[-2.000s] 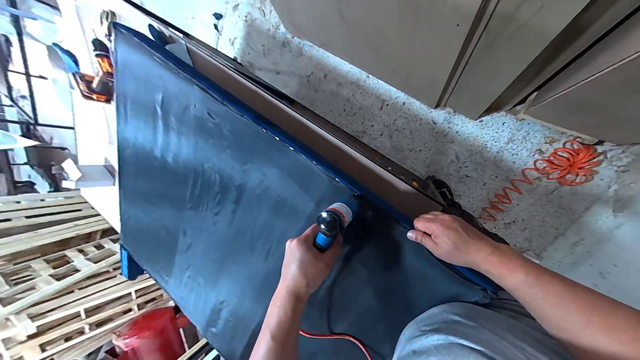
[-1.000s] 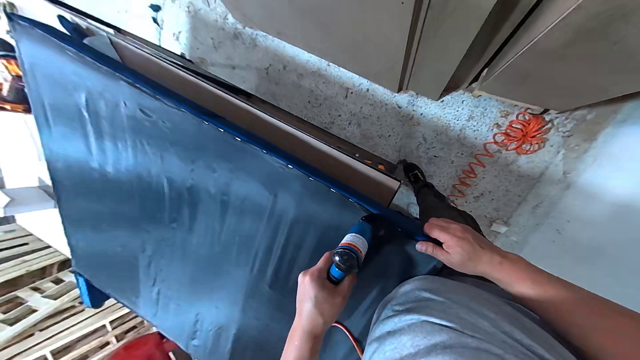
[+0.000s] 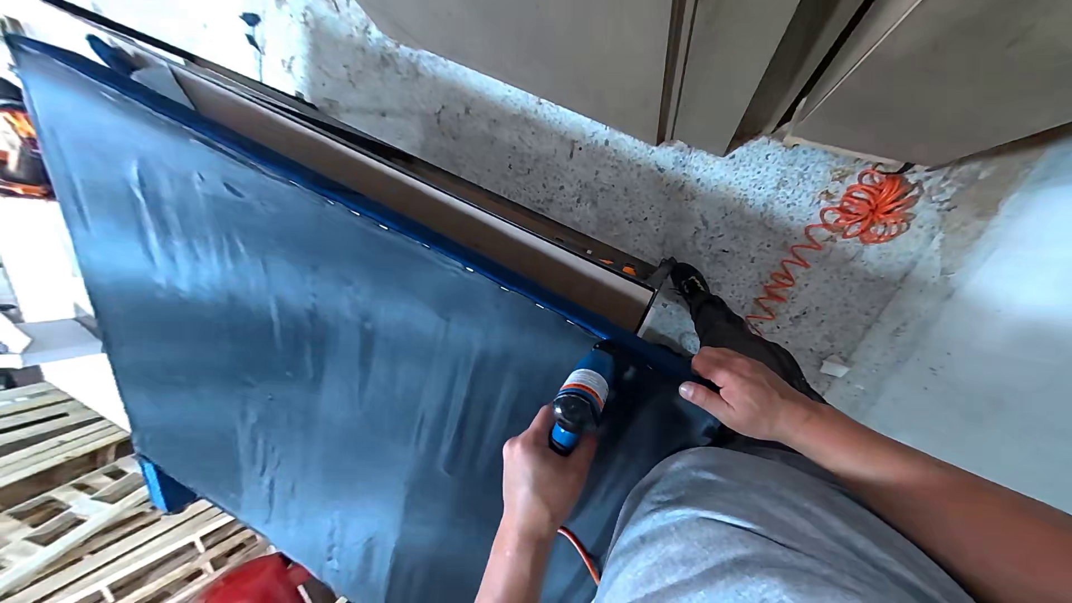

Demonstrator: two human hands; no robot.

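Observation:
A large panel covered in dark blue-grey sheet material (image 3: 335,335) lies below me, with a blue fabric edge (image 3: 402,226) along its far side. Staples dot the sheet beside that edge. In my left hand (image 3: 544,473) is a blue air-powered staple gun (image 3: 582,398), its nose against the sheet near the edge and its tip partly hidden. My right hand (image 3: 745,394) grips the blue edge just right of the nose, thumb on the near side and fingers over the edge. Part of an orange hose (image 3: 580,554) shows below my left hand.
Beyond the edge runs a long board-sided piece (image 3: 469,213). A coiled orange air hose (image 3: 871,205) lies on the speckled floor, near my shoe (image 3: 689,280). Large panels (image 3: 553,59) stand farther back. Wooden pallets (image 3: 92,502) and a red object (image 3: 251,582) are lower left.
Since the oldest frame, the staple gun and my right hand have moved along the blue edge toward its right end. My lower leg and shoe have come into clear view. The view has shifted.

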